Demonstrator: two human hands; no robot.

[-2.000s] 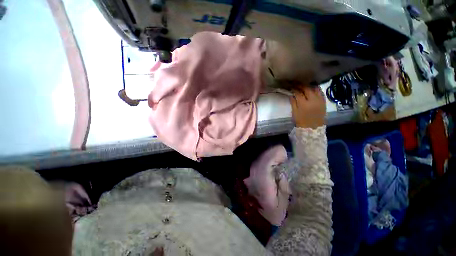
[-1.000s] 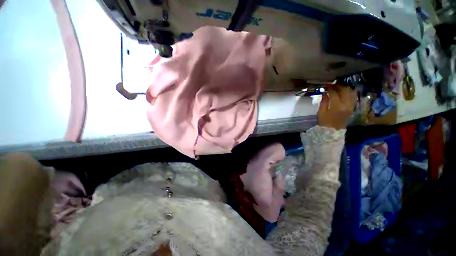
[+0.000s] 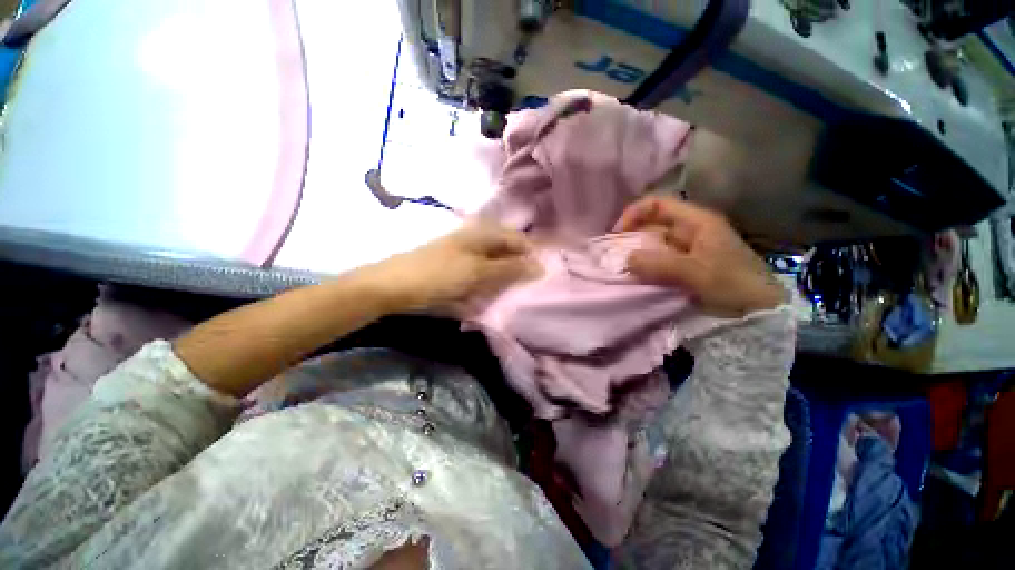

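Observation:
The pink garment piece point(image 3: 590, 323) lies bunched from beside the needle area of the sewing machine point(image 3: 712, 78) down over the table's front edge. My left hand point(image 3: 473, 267) grips its left side. My right hand point(image 3: 696, 256) grips it at the right, with the fingers bent over the cloth. Both hands are bare and slightly blurred. The fingertips are partly hidden in the folds. The presser foot and needle are too unclear to tell apart below the machine head.
A long pink strip point(image 3: 284, 145) lies on the white table point(image 3: 122, 134) at the left. More pink cloth point(image 3: 84, 356) hangs below the edge at the left. Dark-handled tools point(image 3: 835, 278) lie at the right. A blue bin point(image 3: 809, 473) holding cloth stands at the lower right.
My left hand has come in from the left onto the garment piece. My right hand has moved left from the tools area and taken hold of the cloth, which is now more bunched. The view has shifted.

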